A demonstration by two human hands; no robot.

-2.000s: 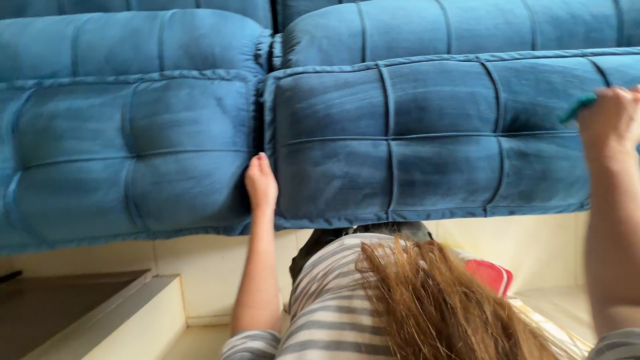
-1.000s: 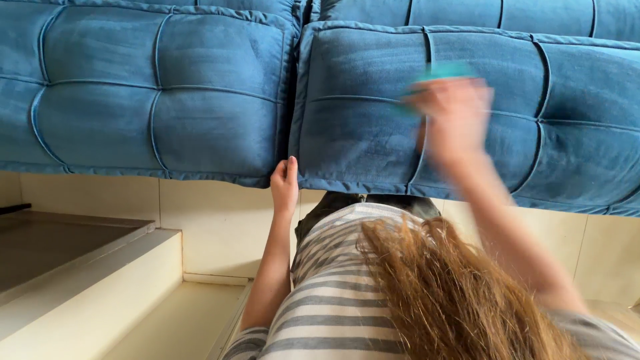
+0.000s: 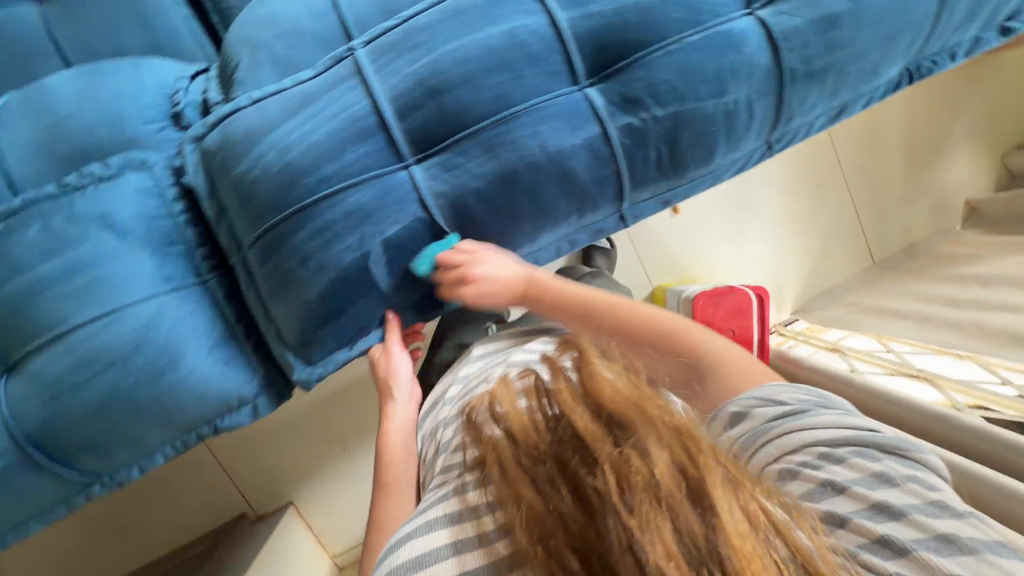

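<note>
A blue tufted sofa cushion (image 3: 496, 120) with piped seams slants across the view, its surface streaked with darker patches. In my right hand (image 3: 482, 274) is a small turquoise cloth or sponge (image 3: 434, 256), pressed near the cushion's front edge. My left hand (image 3: 396, 364) is at the lower front edge, close to the cushion's left corner; the thumb lies against the edge and the fingers are partly beneath or behind it. Whether those fingers grip the edge is hard to tell. Another blue cushion (image 3: 104, 320) adjoins on the left, across a dark gap.
Below the sofa, pale floor tiles (image 3: 744, 212) show. A red-lidded container (image 3: 730, 320) stands right of my legs, beside a beige covered piece of furniture (image 3: 920, 280) and a lattice-patterned surface (image 3: 904, 364). A low pale ledge (image 3: 292, 548) is at the bottom left.
My right hand has moved with the turquoise item from higher on the cushion to near its front edge. My left hand has shifted right along that edge, away from the gap. The view has turned.
</note>
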